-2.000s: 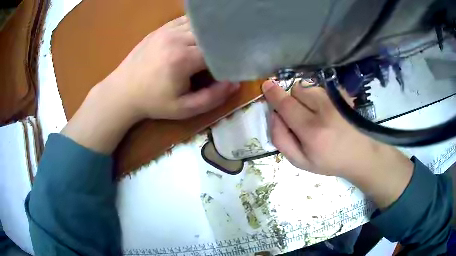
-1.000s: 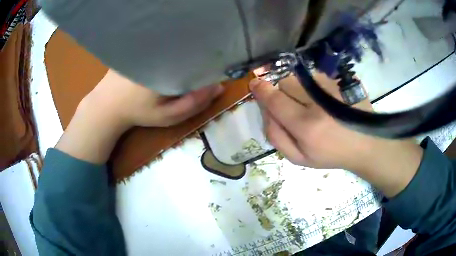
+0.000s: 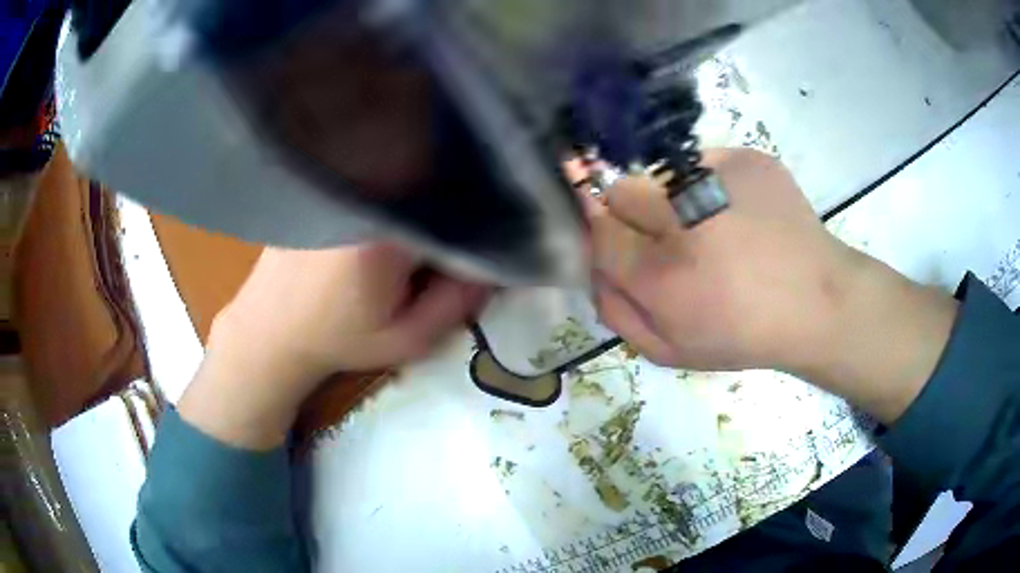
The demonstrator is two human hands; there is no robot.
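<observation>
The brown leather panel point(image 3: 213, 271) lies on the machine table, mostly hidden by my left hand and the machine head. The blurred grey sewing machine head point(image 3: 201, 168) covers the upper left and centre. My left hand point(image 3: 336, 319) lies on the panel with curled fingers, holding it down; its fingertips are partly hidden. My right hand point(image 3: 727, 263) is beside the head, near the small metal needle parts point(image 3: 595, 177). Its fingertips are partly hidden, so I cannot tell what they hold. A dark spring and knob point(image 3: 700, 199) hang over this hand.
Stacked brown panels point(image 3: 65, 302) are at the far left. A dark-rimmed bed hinge cutout point(image 3: 517, 381) lies between my hands. Scraps and stains mark the white table point(image 3: 425, 481), with a printed ruler point(image 3: 716, 492) along its front edge.
The view has shifted, and the machine head now hides more of the panel and the stitching area. Both hands stay near the work; my left hand appears lower and blurred.
</observation>
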